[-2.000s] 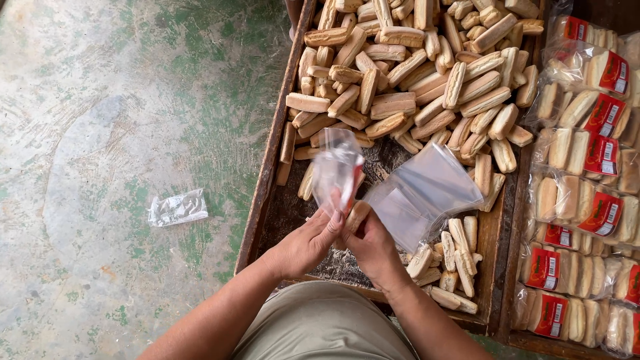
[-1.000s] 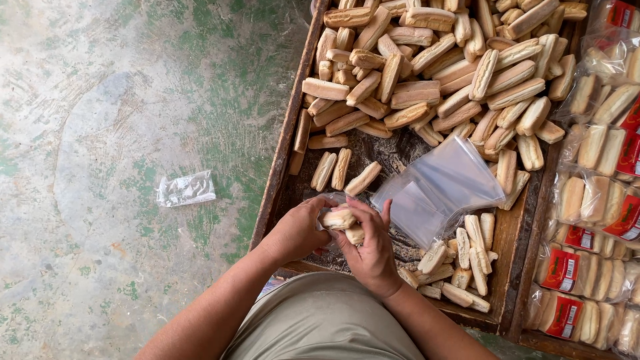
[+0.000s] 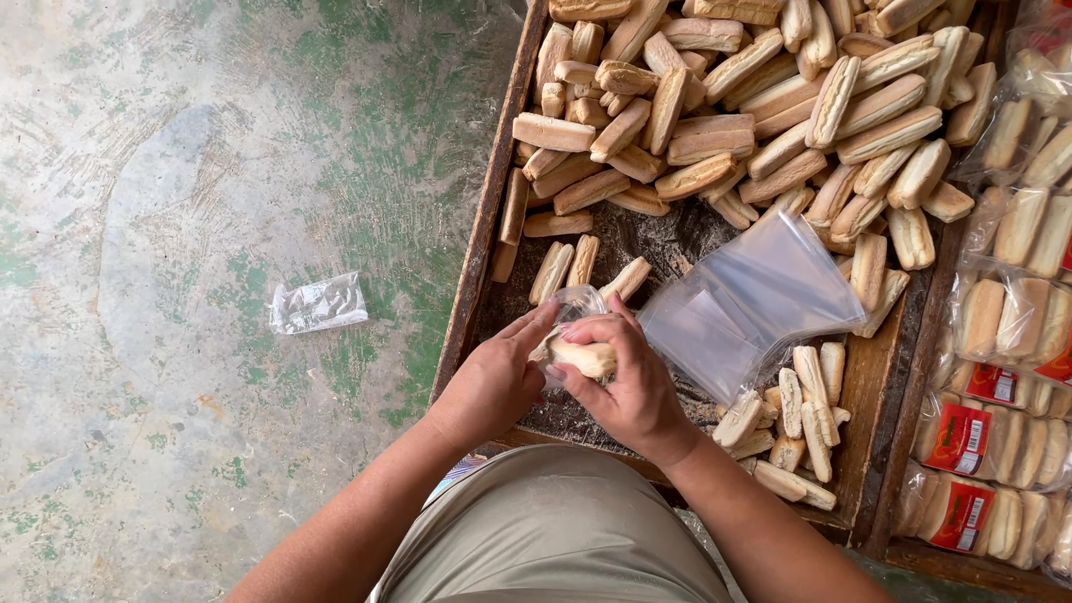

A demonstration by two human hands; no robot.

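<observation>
My left hand (image 3: 494,377) holds a small clear plastic bag (image 3: 579,301) over the near left part of the wooden tray (image 3: 469,310). Between the fingers of my right hand (image 3: 632,385) is a pale baked biscuit stick (image 3: 589,358), at the bag's mouth. Just beyond my hands, a few loose sticks (image 3: 551,273) lie on the dark tray bottom. A stack of flat clear plastic bags (image 3: 745,293) rests to the right of my right hand. The large heap of biscuit sticks (image 3: 712,134) fills the far part of the tray.
Shorter and broken sticks (image 3: 808,410) lie in the near right corner of the tray. Filled bags with red labels (image 3: 963,511) fill a second wooden tray on the right. A crumpled clear bag (image 3: 318,304) lies on the worn green and grey floor (image 3: 209,209) at left.
Two seconds ago my hands held up a blurred clear bag; one second ago biscuit sticks were in my hands. Since then my hands have stayed close together at the bag, with a stick in my right.
</observation>
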